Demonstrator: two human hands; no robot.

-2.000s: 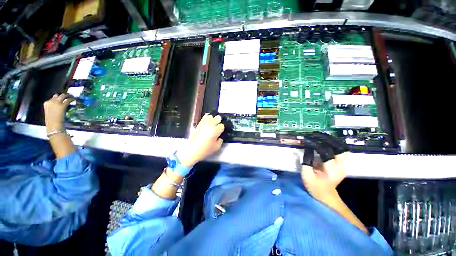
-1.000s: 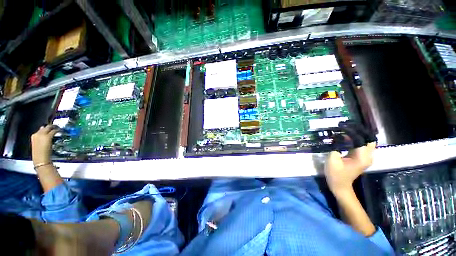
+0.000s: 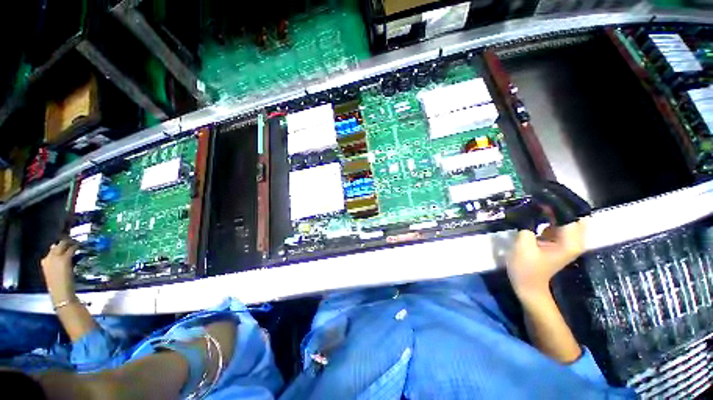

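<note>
A large green circuit board (image 3: 406, 183) lies in a dark carrier on the line before me, with pale blocks (image 3: 316, 190), blue parts (image 3: 359, 187) and a yellow-red part (image 3: 479, 144) on it. My right hand (image 3: 543, 254) is at the carrier's front right corner, over the front rail. It is closed around dark, rounded black components (image 3: 559, 201); their number is unclear. My left hand (image 3: 102, 381) is large, blurred and cut off at the bottom left, close to the camera; its fingers cannot be made out.
A silver conveyor rail (image 3: 352, 273) runs along the front. Another person's hand (image 3: 59, 269) is at a second board (image 3: 148, 223) on the left. A third board (image 3: 688, 86) shows at the right edge. Clear plastic trays (image 3: 653, 289) are at lower right. A cardboard box (image 3: 70, 113) stands at upper left.
My left hand has left the board's front edge and come back towards the camera. My right hand has moved right along the rail with the black components. The view has shifted and tilted.
</note>
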